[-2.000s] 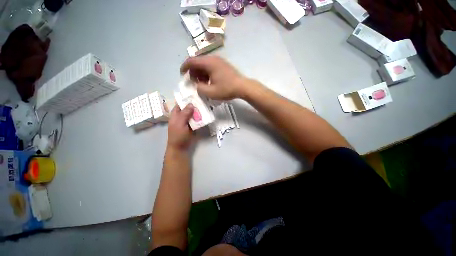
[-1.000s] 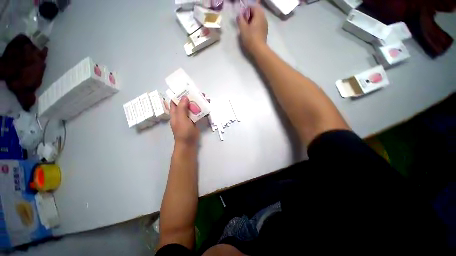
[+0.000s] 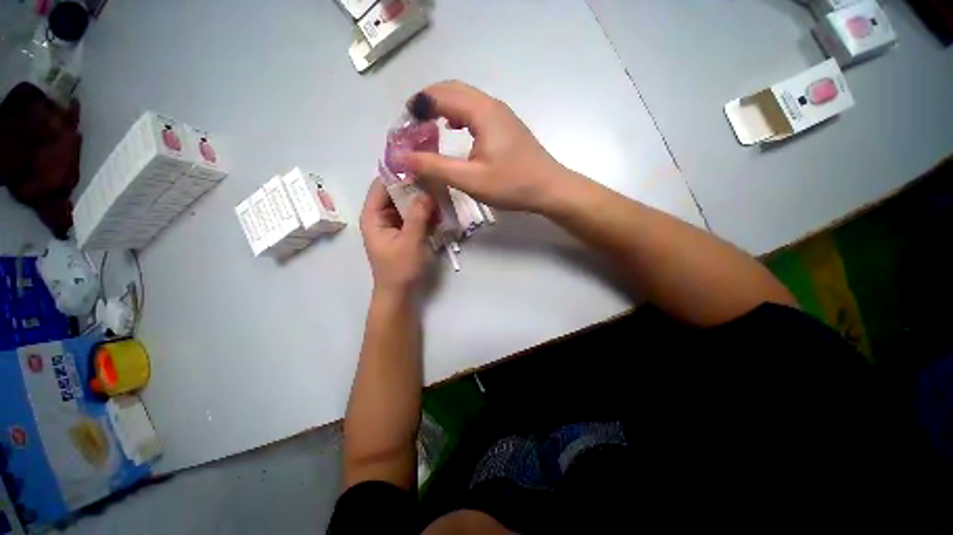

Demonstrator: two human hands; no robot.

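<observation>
My right hand (image 3: 483,146) holds a glossy pink-purple bottle (image 3: 410,146) with a dark top, at the upper end of a white carton. My left hand (image 3: 396,239) grips that carton (image 3: 405,194), which my fingers and the bottle mostly cover. The bottle's lower end is at the carton's mouth; how far in it sits I cannot tell. Thin white sticks (image 3: 469,215) lie loose on the table just right of the carton, partly hidden by my hands.
A short slanting row of cartons (image 3: 288,214) stands left of my hands, a longer block (image 3: 146,188) farther left. Open cartons lie at the top (image 3: 388,33) and right (image 3: 791,102). A yellow roll (image 3: 126,366), blue packet (image 3: 65,434) and dark red cloth (image 3: 40,149) lie left.
My right hand has come back from the far side of the table with a purple bottle to the carton in my left hand. The view has shifted, so the far bottles are out of sight.
</observation>
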